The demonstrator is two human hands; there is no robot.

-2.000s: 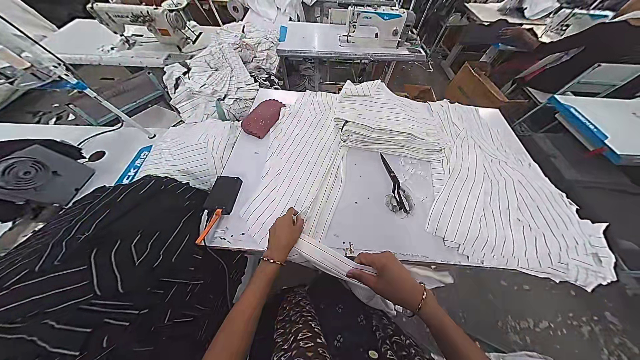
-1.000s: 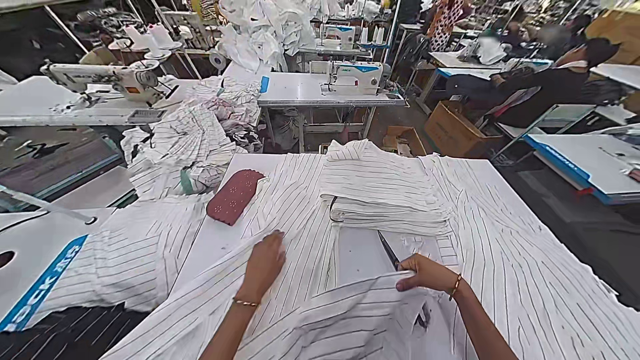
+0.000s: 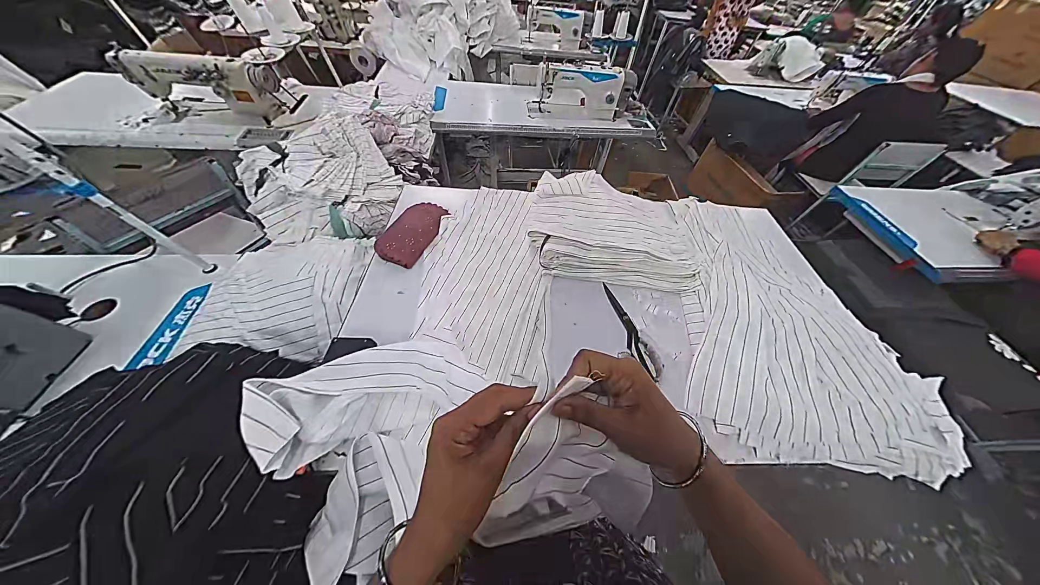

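Both hands pinch the edge of a white striped fabric piece (image 3: 390, 378) that hangs over the table's front edge. My left hand (image 3: 479, 447) grips it from the left; my right hand (image 3: 630, 410) holds the same edge between thumb and fingers, close beside the left. Just beyond the right hand lie black-bladed fabric scissors (image 3: 626, 321), their handles partly hidden by it. A folded stack of striped fabric (image 3: 617, 236) rests farther back. More striped pieces spread out at the right (image 3: 764, 349) and along the left of the stack (image 3: 487, 284).
A dark red patterned pouch or cloth bundle (image 3: 410, 235) lies at the table's back left. Black striped fabric (image 3: 146, 471) is heaped at the left. Sewing machines (image 3: 581, 91) stand on tables beyond. A person in dark clothing (image 3: 902, 122) sits at the back right, near a cardboard box (image 3: 731, 175).
My hands have come together at the fabric edge; one second ago they were apart, the left flat on the cloth. The fabric is now raised and bunched nearer to me.
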